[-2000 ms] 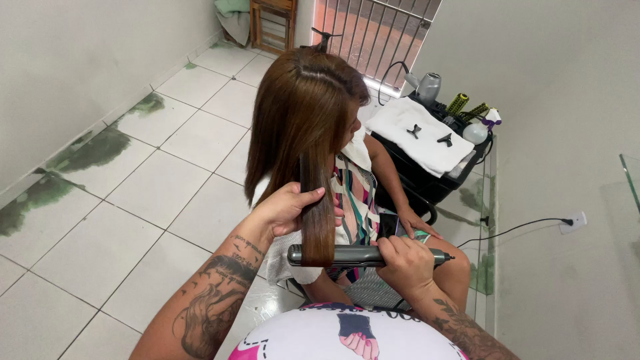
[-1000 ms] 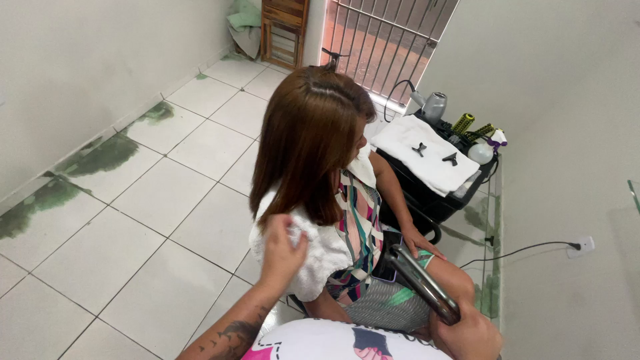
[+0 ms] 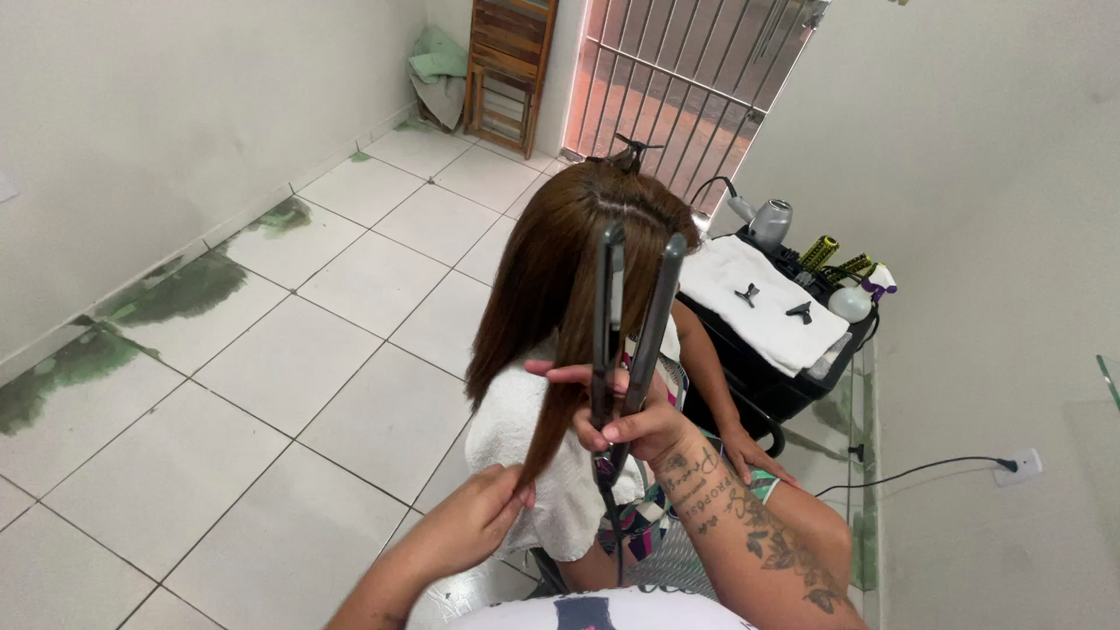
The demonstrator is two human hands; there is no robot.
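My left hand (image 3: 477,516) pinches the lower end of a strand of brown hair (image 3: 549,429), drawn down from the head of a seated person. My right hand (image 3: 634,420) holds a dark hair straightener (image 3: 647,350) upright, its plates apart and pointing up in front of the hair; a finger of that hand reaches left across the strand. The straightener's cord hangs below its hinge. A black hair clip (image 3: 637,144) holds hair at the top of the head. A white towel (image 3: 503,429) lies over the person's shoulders.
At the right, a black cart (image 3: 744,385) carries a white towel (image 3: 761,306) with two black clips, a grey hair dryer (image 3: 772,223), round brushes (image 3: 820,252) and a spray bottle (image 3: 850,304). A cord runs to a wall outlet (image 3: 1019,466). Behind stand folded wooden furniture (image 3: 507,74) and a barred gate.
The straightener has gone from low at the right to upright before the hair, its plates now apart. My left hand, at the towel a second ago, now has the strand's end.
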